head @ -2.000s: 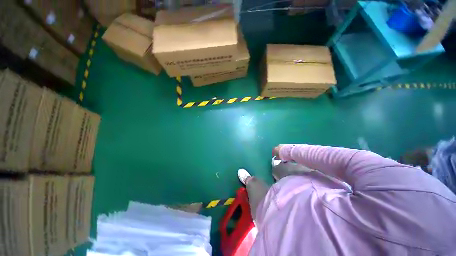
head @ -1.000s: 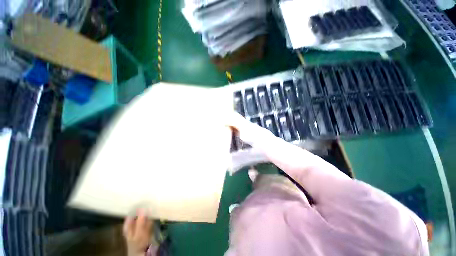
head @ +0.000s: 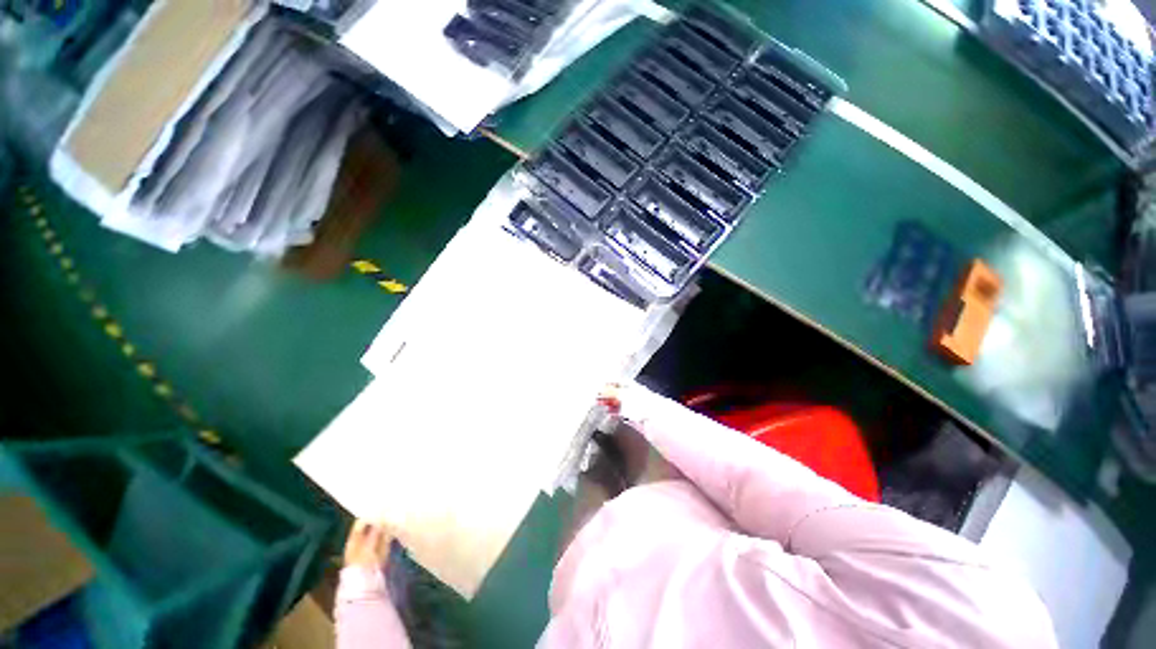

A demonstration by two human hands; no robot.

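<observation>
A large pale, tan-edged sheet, like cardboard (head: 444, 507), lies tilted in front of me, its upper part washed out to bright white. My left hand (head: 368, 545) grips its lower left edge. My right hand (head: 611, 399) is at its right edge and appears closed on it; the fingertips are partly hidden. The sheet's far end meets or overlaps the near end of a blister tray (head: 672, 152) holding two columns of black plastic housings. Whether the sheet is over or under the tray's end is unclear.
An orange jig (head: 969, 313) and dark sticker sheet (head: 909, 269) lie on the green bench (head: 811, 241). A red stool (head: 811, 444) is under the bench edge. Stacked trays (head: 254, 152) stand upper left, a teal stand (head: 165, 545) lower left. Part trays (head: 1071, 64) are upper right.
The view has swung from open floor and cartons to the bench. Since one second ago the sheet has tilted and come nearer the tray's end, still held; the jig and stool have come into view.
</observation>
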